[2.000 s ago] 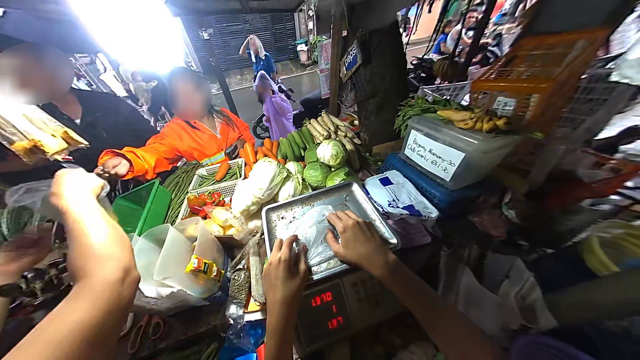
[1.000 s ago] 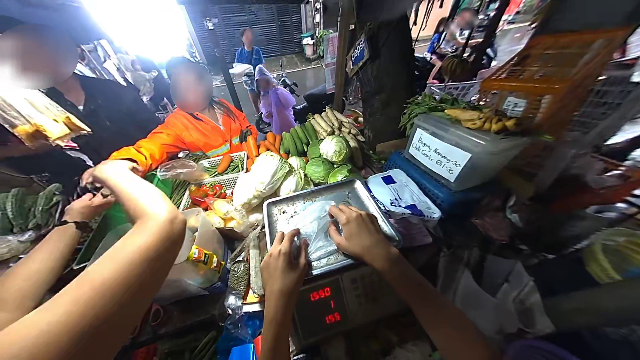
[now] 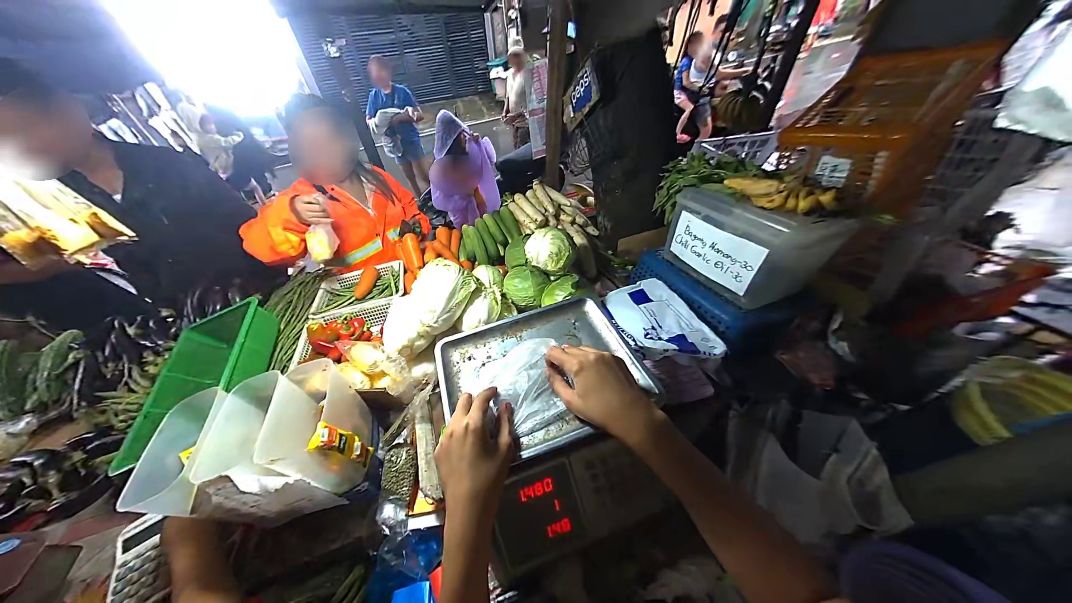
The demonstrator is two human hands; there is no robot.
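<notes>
A clear plastic bag [image 3: 523, 381] lies flat on the metal tray [image 3: 586, 314] of a digital scale with a lit red display [image 3: 544, 507]. My left hand [image 3: 477, 431] rests at the tray's left front, fingers spread, fingertips at the bag's left edge. Over the bag's right side lies my right hand [image 3: 599, 385], fingers bent and touching the plastic; whether it grips the film cannot be told. A napa cabbage [image 3: 431, 306] sits just behind the tray's left corner, and a white and blue plastic package [image 3: 662, 318] lies to its right.
Green cabbages [image 3: 526, 285], carrots [image 3: 435, 247] and cucumbers [image 3: 490, 234] stand behind the scale. Left are clear plastic bins [image 3: 243, 427], a green crate [image 3: 197, 360] and a calculator [image 3: 138, 561]. A lidded box [image 3: 737, 243] stands right. A person in orange [image 3: 347, 209] holds a small bag across the stall.
Another person's arms, which reached across the left side, have withdrawn, with one forearm low by the calculator. The person in orange now holds a small bag near the chest. My hands remain on the tray.
</notes>
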